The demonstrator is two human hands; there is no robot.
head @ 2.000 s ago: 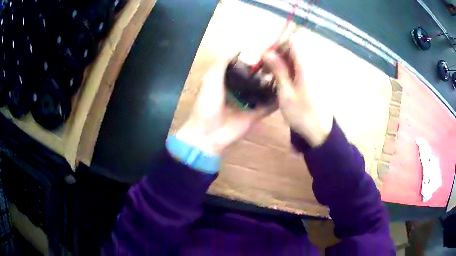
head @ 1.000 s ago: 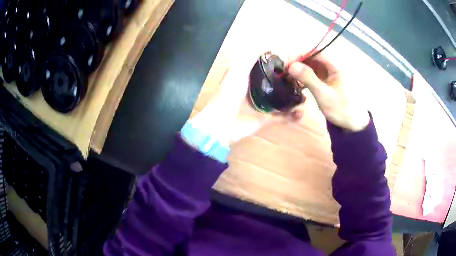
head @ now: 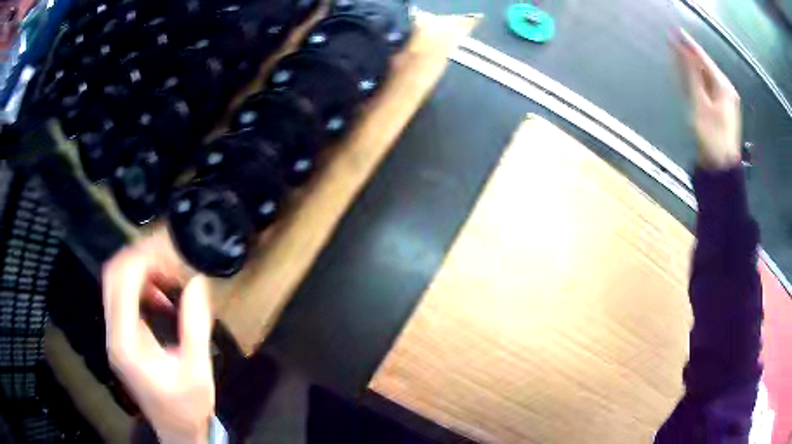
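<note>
Black round housings (head: pixel 208 227) lie in overlapping rows on a cardboard sheet (head: pixel 347 186) at the left. My left hand (head: pixel 161 334) is just below the nearest housing, fingers apart and curled, with nothing seen in it. My right hand (head: pixel 714 104) is over the conveyor belt at the upper right, blurred, with no thing visible in it; whether it holds something small cannot be told. A green disc (head: pixel 531 22) lies on the belt at the top.
A bare cardboard sheet (head: pixel 556 286) lies in front of me. A metal rail (head: pixel 573 110) runs between it and the conveyor belt (head: pixel 608 52). A black crate (head: pixel 30 260) is at the left. A red mat (head: pixel 775 325) shows at the right edge.
The housing with red and black wires is out of my hands. My left hand has moved left to the housings, my right hand up over the belt. The view has shifted left.
</note>
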